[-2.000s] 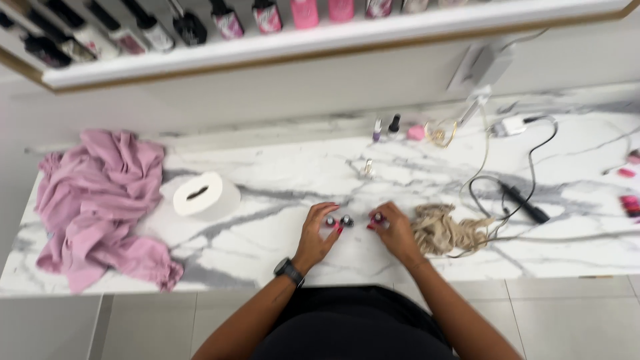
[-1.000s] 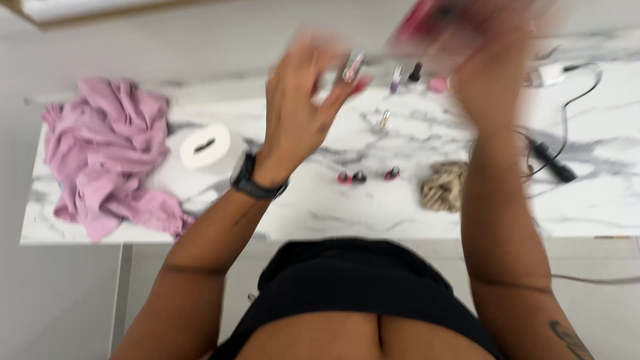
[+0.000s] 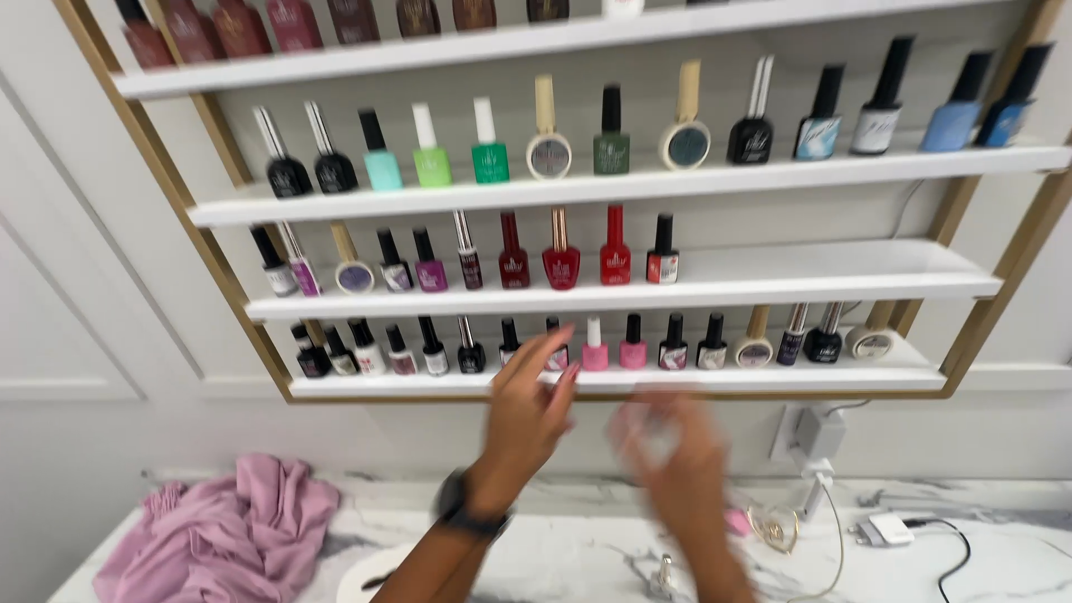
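My left hand (image 3: 526,406), with a black watch on its wrist, is raised at the bottom shelf, its fingers in front of a nail polish bottle with a black cap (image 3: 555,356). Whether it touches that bottle is not clear. Just right of it, my right hand (image 3: 674,444) is blurred below the shelf edge; a faint pinkish blur lies at its fingers, too smeared to identify. Near the hands stand a pink bottle with a white cap (image 3: 595,355) and a pink bottle with a black cap (image 3: 633,353).
White shelves (image 3: 754,285) in a gold frame carry rows of nail polish bottles. Below, a pink cloth (image 3: 226,536) lies on the marble counter (image 3: 561,557), with a gold wire object (image 3: 775,529) and a white charger (image 3: 886,530) at right. A plug adapter (image 3: 821,431) sits in the wall.
Both hands have risen from the counter to the bottom shelf. The view has tilted up to the shelves. A pink item seen in my right hand one second ago is not clearly visible now.
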